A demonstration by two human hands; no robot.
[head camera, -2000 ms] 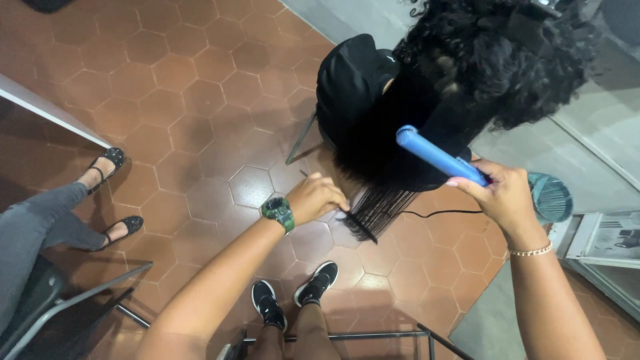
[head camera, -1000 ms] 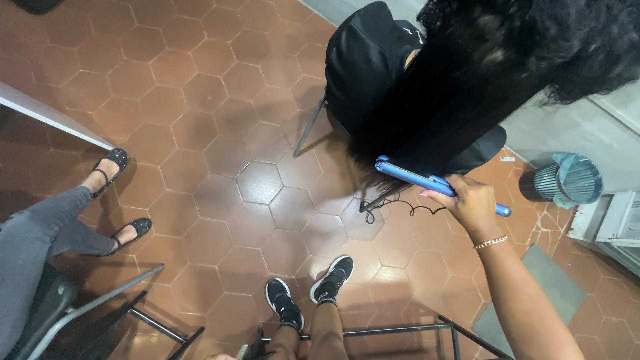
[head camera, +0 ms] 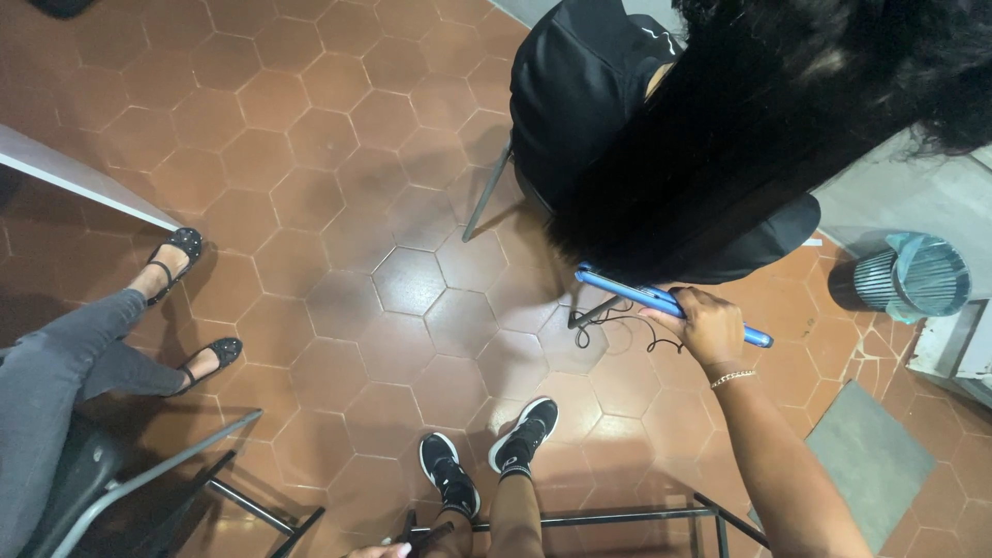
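My right hand (head camera: 707, 325) grips a blue hair straightener (head camera: 632, 291), its front end beside the lower edge of a seated person's long dark hair (head camera: 697, 155). Straight and smooth in its lower part, the hair turns curly toward the upper right. The straightener's plates are hard to make out against the hair. A coiled black cord (head camera: 612, 319) hangs below. Only the fingers of my left hand (head camera: 380, 551) show at the bottom edge, next to a small dark object; whether they hold it is unclear.
The person in black sits on a metal-legged chair (head camera: 488, 190). A lined waste bin (head camera: 868, 280) stands at right, near a grey floor slab (head camera: 872, 465). Another seated person's legs (head camera: 58, 349) are at left. Metal furniture bars (head camera: 620, 515) run near my feet.
My left hand, earlier at the hair ends with a black comb, is now down at the bottom edge. The hair now hangs as a broader smooth section. My right hand still grips the straightener, now lower.
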